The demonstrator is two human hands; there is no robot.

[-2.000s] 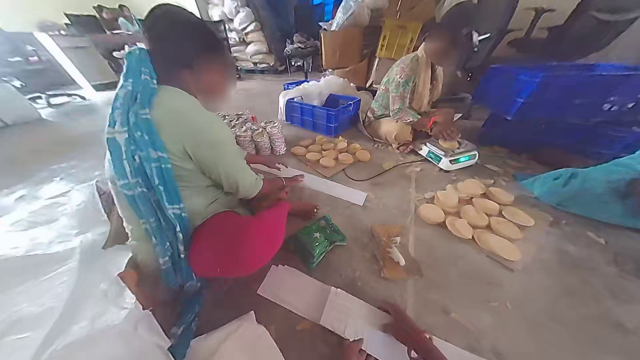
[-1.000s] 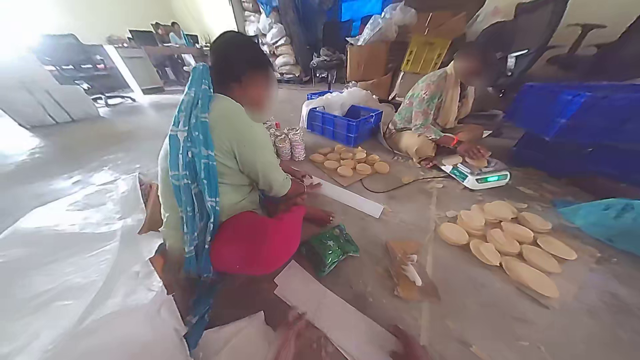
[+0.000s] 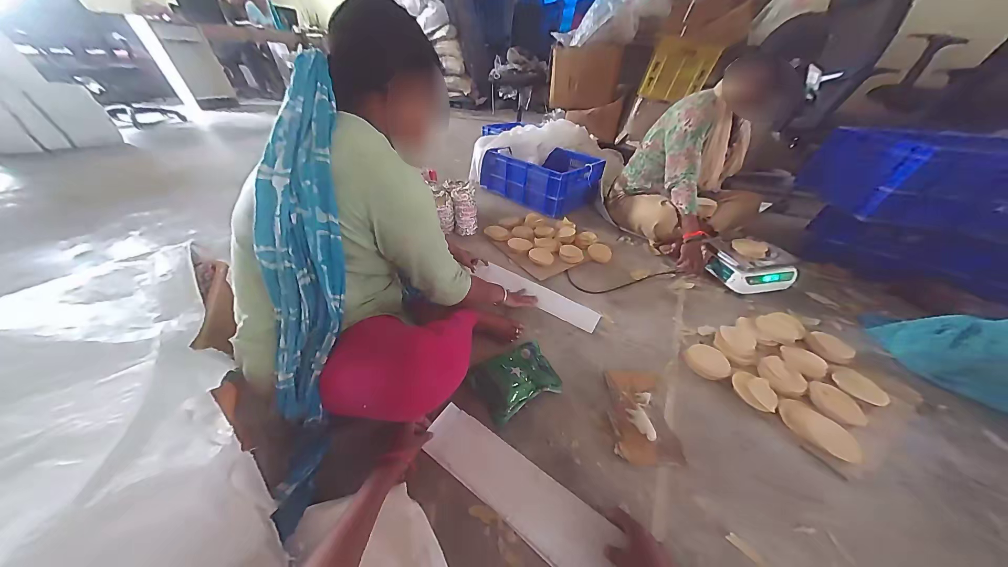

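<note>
A long white strip, paper or card [image 3: 512, 480], lies slantwise on the floor before me. My left hand [image 3: 408, 445] is at its far left end, beside the pink cloth over the neighbour's knee; whether the fingers grip the strip is unclear. At the near right end, my right hand [image 3: 636, 543] touches the strip's edge, partly cut off by the frame. A shiny green packet [image 3: 518, 379] lies just beyond the strip. Farther off, a seated person in a light green top [image 3: 394, 228] rests a hand on another white strip [image 3: 543, 298].
Brown card with a whitish piece [image 3: 639, 421] lies right of the packet. Round, pale plate-like pieces [image 3: 787, 366] are piled at right. Beyond them another person [image 3: 685, 165] sits by a digital scale [image 3: 752, 268]. A blue crate [image 3: 543, 181] stands behind. White sheeting [image 3: 118, 417] covers the left.
My left hand has moved up to the strip's far end. The neighbour's hand now lies flat on the other strip. The person at the scale has drawn a hand back from it.
</note>
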